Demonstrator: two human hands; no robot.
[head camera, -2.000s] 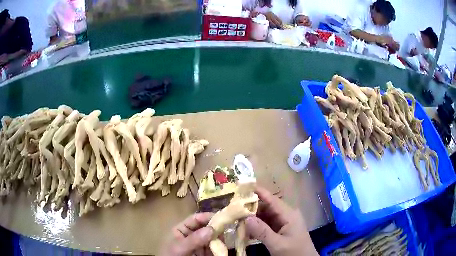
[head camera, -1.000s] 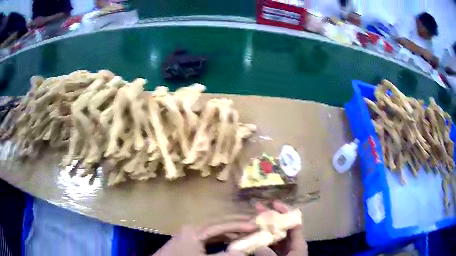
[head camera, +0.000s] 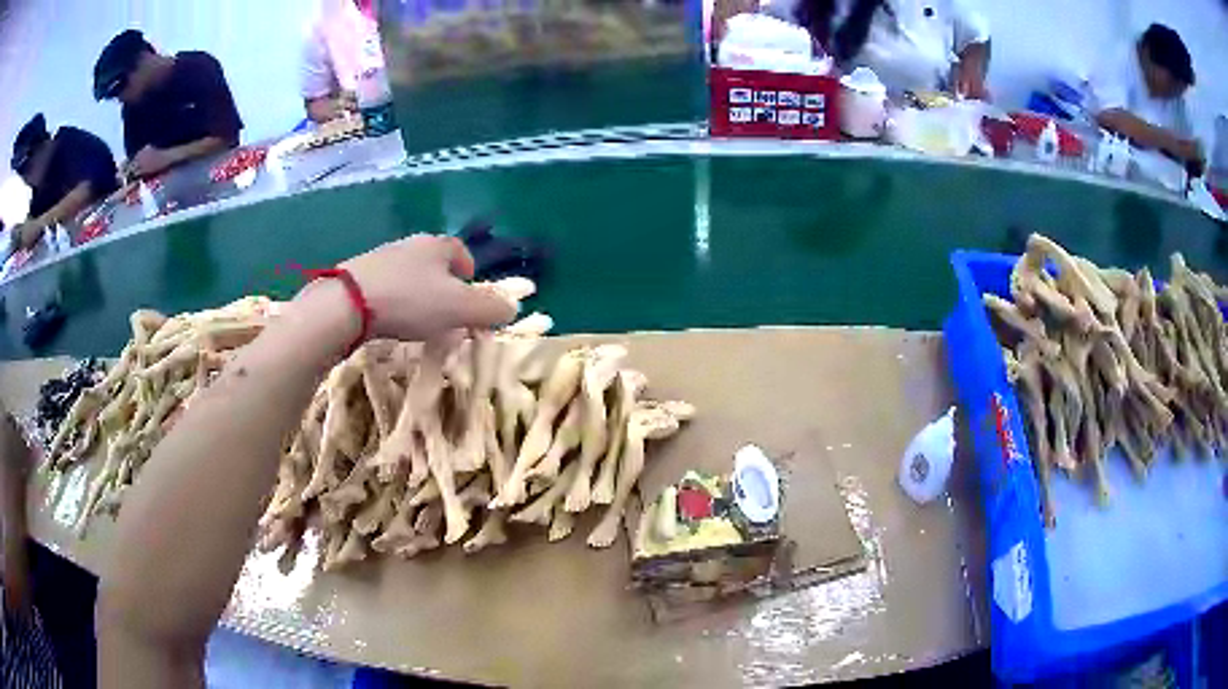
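My left hand (head camera: 418, 289), with a red string at the wrist, reaches over the heap of tan figure legs (head camera: 445, 444) on the left half of the bench. Its fingers are bent down at the top end of a leg (head camera: 512, 291). Whether they grip it is hidden by the hand and blur. My right hand is out of the picture. A yellowish block with a red spot (head camera: 700, 532) sits mid-bench, with a white oval dish (head camera: 757, 485) at its upper right. Thin brownish strips (head camera: 822, 573) lie beside it.
A white squeeze bottle (head camera: 929, 458) lies left of the blue tray (head camera: 972, 350), which holds more legs (head camera: 1098, 343). A dark clump (head camera: 505, 253) lies on the green surface (head camera: 620, 242) behind my hand. People sit across the line, by a red box (head camera: 774, 105).
The joined leg piece held low in front of me is out of my hands' earlier place. My left hand has moved up over the heap. My right hand has left the picture. The view has shifted.
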